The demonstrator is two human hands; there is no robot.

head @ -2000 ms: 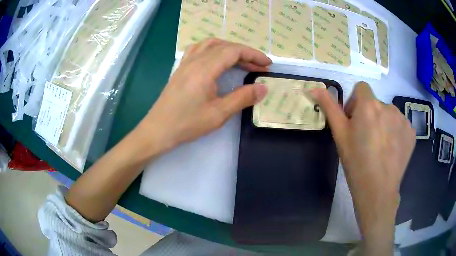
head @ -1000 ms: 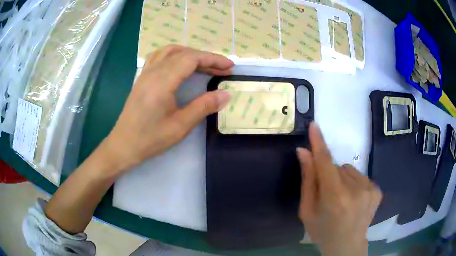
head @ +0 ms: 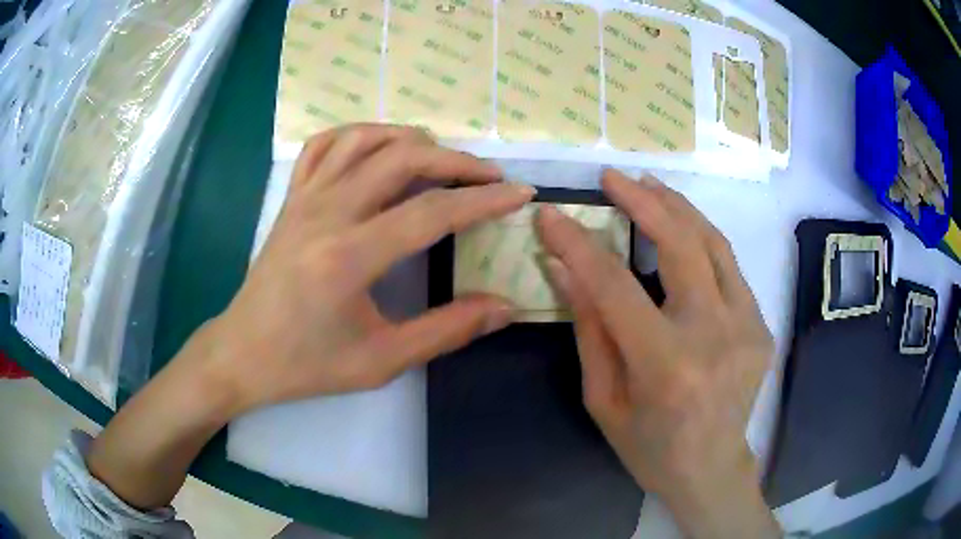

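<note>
A black housing (head: 527, 432) lies flat on the white foam sheet (head: 327, 447), its raised end away from me. A tan adhesive piece (head: 501, 258) with green print lies over its window area. My left hand (head: 327, 263) is at its left side, thumb at the piece's lower edge and forefinger at the upper edge. My right hand (head: 674, 337) rests over the right part, fingertips on the piece, covering the oval hole's surroundings. Neither hand visibly lifts anything.
The adhesive sheet (head: 443, 74) lies behind the housing. More black housings with tan frames (head: 832, 368) lie at right. A blue scrap bin (head: 875, 132) holding tan scraps stands at far right. Bagged adhesive stock (head: 121, 137) and white waste liner lie at left on the green mat (head: 211, 200).
My right hand has moved from the housing's right side back up onto the adhesive piece. My left thumb has moved to its lower edge and the forefinger to its upper edge.
</note>
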